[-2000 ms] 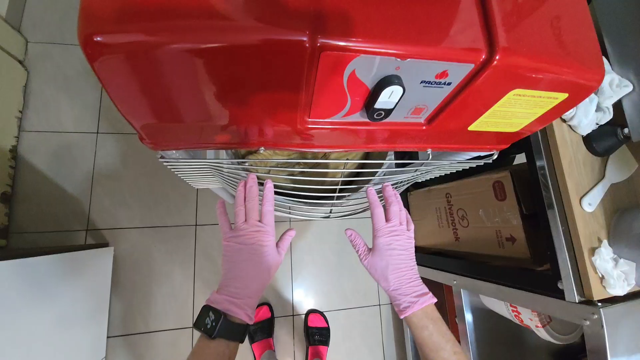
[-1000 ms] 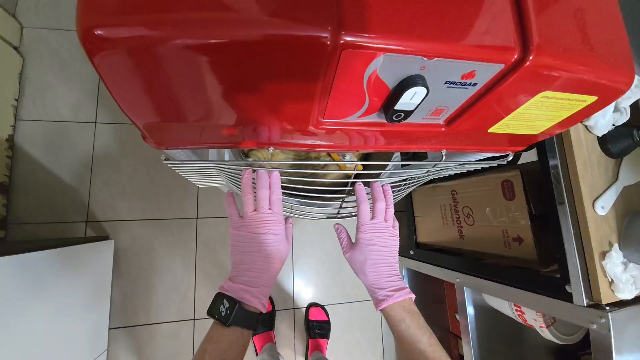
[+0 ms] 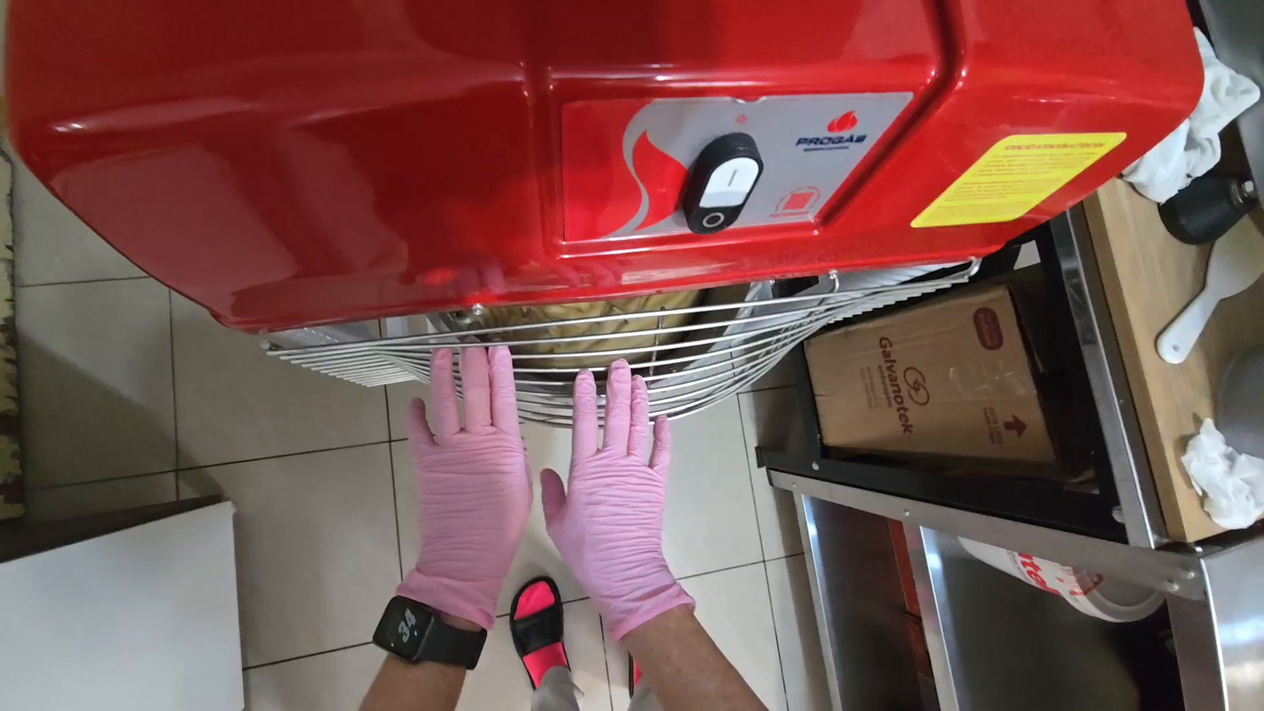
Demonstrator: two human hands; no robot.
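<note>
A large red Progás mixer (image 3: 395,168) fills the upper part of the view, with a black and white rocker switch (image 3: 724,183) on its front panel. Below its body curves a wire guard (image 3: 632,367), and behind the bars is yellowish dough (image 3: 592,331), partly hidden. My left hand (image 3: 469,484), in a pink glove, rests flat with its fingertips on the guard's wires. My right hand (image 3: 617,489), gloved alike, has its fingertips at the lower wires, fingers straight. Neither hand holds anything.
To the right, a metal-framed shelf holds a cardboard box (image 3: 928,380); a wooden counter (image 3: 1136,286) bears a white plastic spatula (image 3: 1210,296) and crumpled white cloths. A white surface (image 3: 118,612) stands at lower left. Tiled floor lies below.
My right hand has moved left, closer to my left hand. The dough seen behind the guard has changed shape and looks yellower and smoother.
</note>
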